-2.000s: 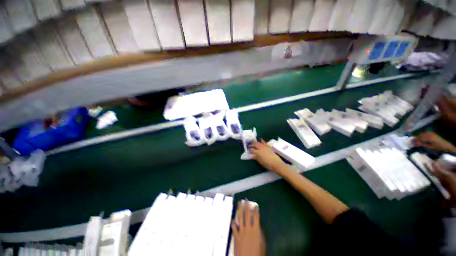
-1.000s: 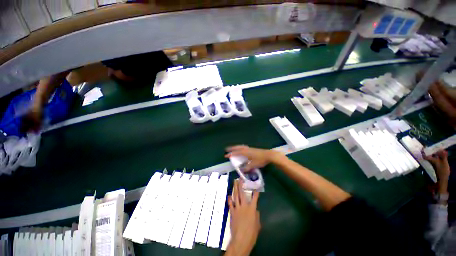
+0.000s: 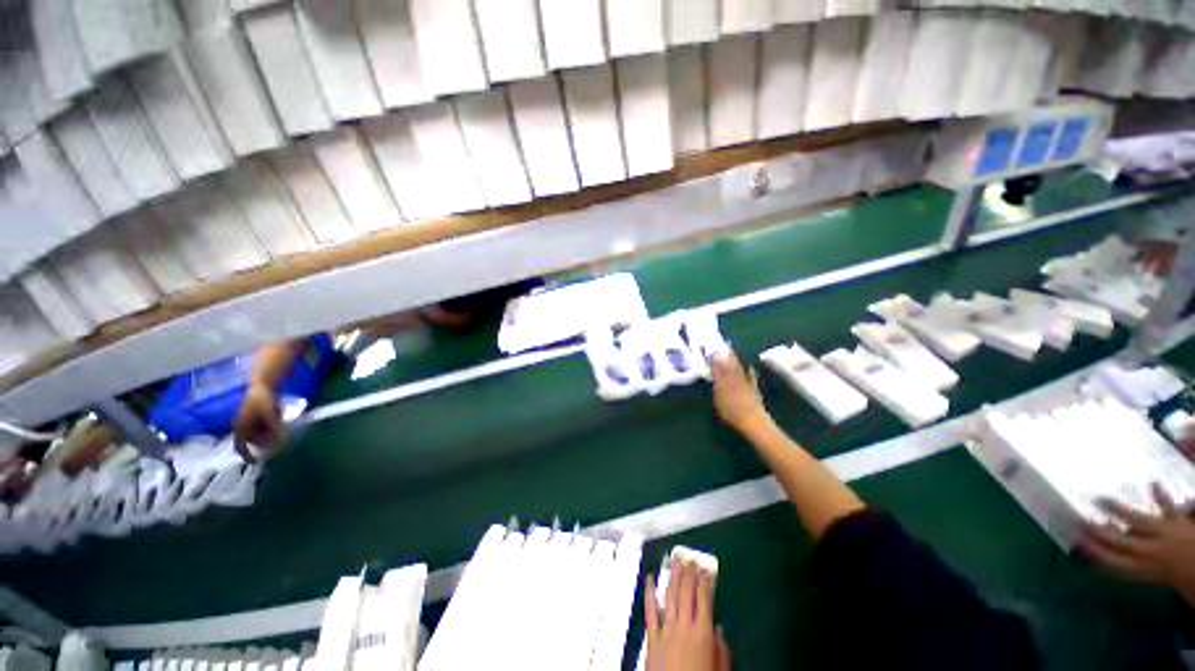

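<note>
My right hand (image 3: 737, 391) reaches over the conveyor belt and touches the rightmost of several bagged devices (image 3: 646, 367) lying in a row; its fingertips are partly hidden, so a grip is unclear. The devices show as dark ovals through whitish bags. My left hand (image 3: 687, 632) rests on a slim white unit box (image 3: 695, 561) at the bottom centre, its fingers over the box's face. A row of white unit boxes (image 3: 537, 603) lies just left of that hand, with small flaps up at the far ends.
Packed boxes (image 3: 891, 380) lie on the belt at right. A box stack (image 3: 1088, 459) stands at right under another worker's hand. A blue bin (image 3: 243, 391), more bagged devices (image 3: 144, 492) and another person's hand are at left. A shelf full of boxes (image 3: 485, 144) hangs above.
My right hand has left the bagged device near my left hand and moved out to the row on the belt. That device is no longer visible there. Another packed box lies on the belt.
</note>
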